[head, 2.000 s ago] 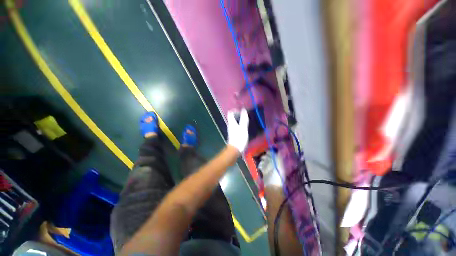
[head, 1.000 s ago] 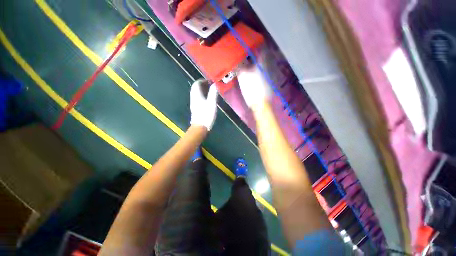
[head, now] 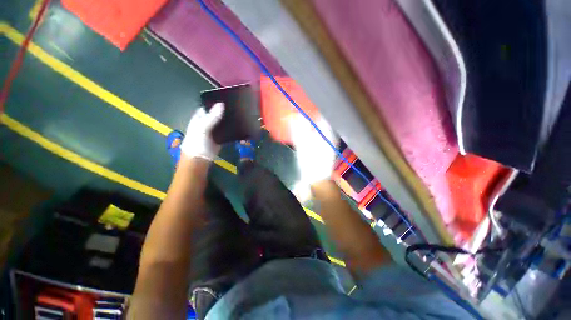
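Note:
My left hand [head: 203, 132], in a white glove, grips a dark flat device [head: 235, 111] by its left edge, thumb on top, above the floor beside the shelf. My right hand [head: 313, 147], gloved and blurred with glare, is at an orange-red holder [head: 283, 103] just right of the device. The fingers of my right hand are washed out, so its grip cannot be made out.
A blue cable [head: 250, 53] runs along the pink shelf [head: 194, 34]. Another orange-red piece [head: 119, 19] lies at the upper left. More red-rimmed devices [head: 357, 178] stand further down the shelf. A black bin [head: 94, 234] is at the lower left.
The dark device is now in my left hand, which was empty one second ago. Both hands have moved lower in the picture, and the view has shifted along the shelf.

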